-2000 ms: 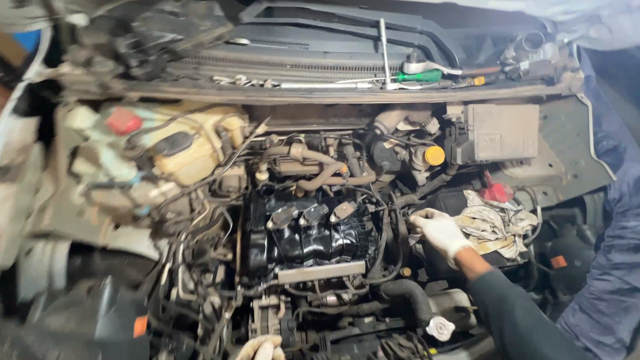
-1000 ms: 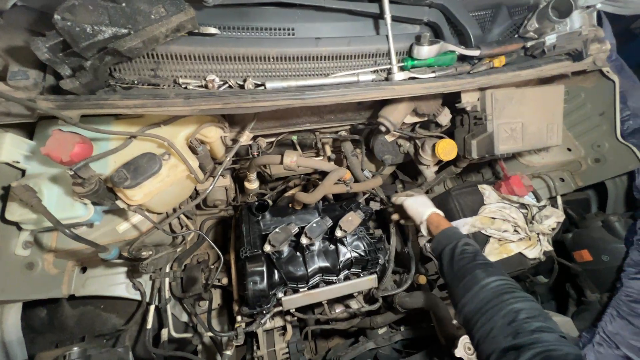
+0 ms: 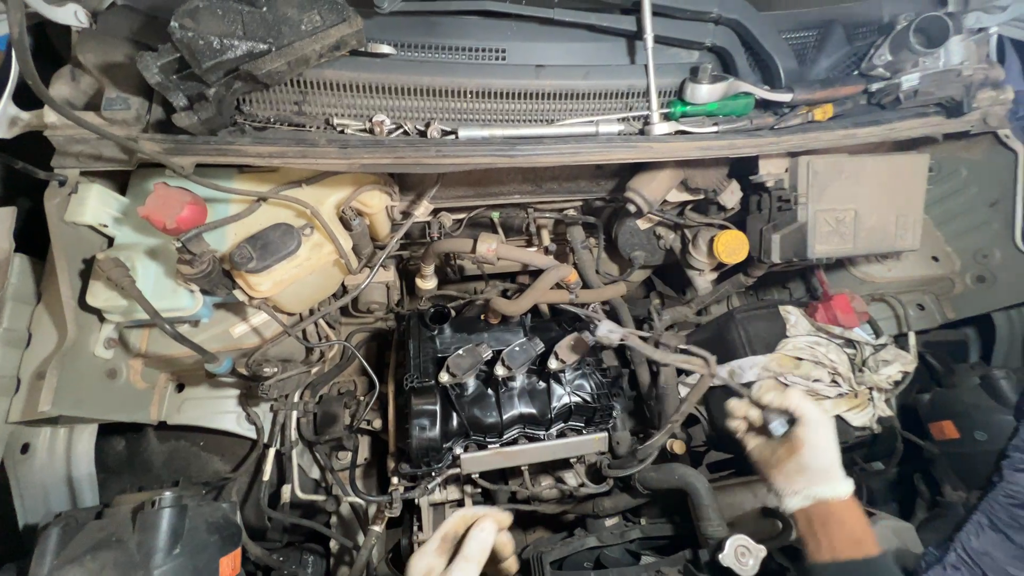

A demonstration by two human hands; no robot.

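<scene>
In a white glove, my right hand (image 3: 788, 448) is closed around a dark electrical connector (image 3: 776, 422) on the wiring harness, right of the engine. Low in the view is my gloved left hand (image 3: 466, 544), fingers bent together below the metal rail (image 3: 534, 454); I cannot tell whether it holds anything. A glossy black engine valve cover (image 3: 512, 400) with three ignition coils (image 3: 518, 357) lies between and above the hands. Branches of the harness (image 3: 664, 352) run from the cover's right edge toward my right hand.
Along the cowl lie a ratchet (image 3: 732, 86), a green-handled screwdriver (image 3: 712, 106) and a long extension bar (image 3: 544, 130). A stained cloth (image 3: 832, 368) rests beside the red terminal cover (image 3: 836, 308). A metal radiator cap (image 3: 741, 554) sits low; the coolant tank (image 3: 296, 256) stands left.
My right hand has moved from beside the valve cover down and to the right, and the harness branches now stretch toward it. My left hand, out of view one second ago, shows at the bottom.
</scene>
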